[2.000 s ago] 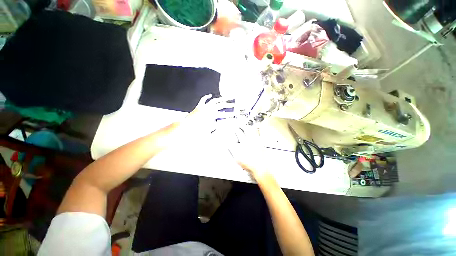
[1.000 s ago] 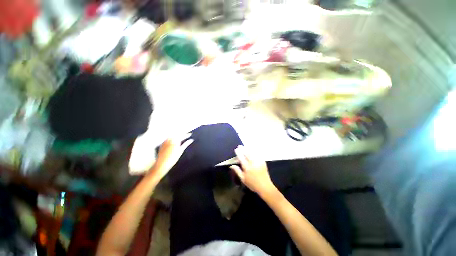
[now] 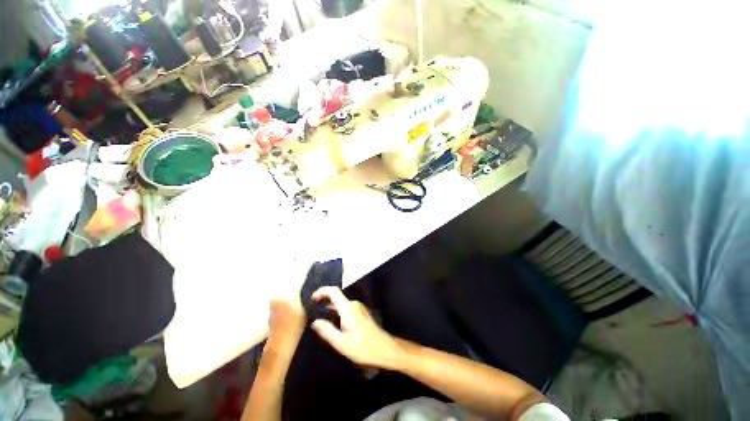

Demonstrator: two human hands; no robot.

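Observation:
A small black fabric piece (image 3: pixel 326 276) is bunched or folded at the front edge of the white table (image 3: pixel 238 247). My left hand (image 3: pixel 287 316) is at its left side, bright and partly washed out, and holds it. My right hand (image 3: pixel 349 330) holds it from the lower right, thumb and fingers bent against it. The cream sewing machine (image 3: pixel 428 115) stands behind, its needle area out of reach of both hands. Black-handled scissors (image 3: pixel 406 195) lie beside the machine arm.
A black panel pile (image 3: pixel 94 304) lies at the left over green cloth (image 3: pixel 99 380). A metal bowl with green contents (image 3: pixel 177 160) and a red bottle (image 3: pixel 261 117) are behind the table. Light blue cloth (image 3: pixel 650 181) hangs at the right. My dark-clothed lap is below the table edge.
The view has swung right. The black fabric has moved from the needle area to the front edge, was spread between my hands, and is now bunched small. My hands have come close together.

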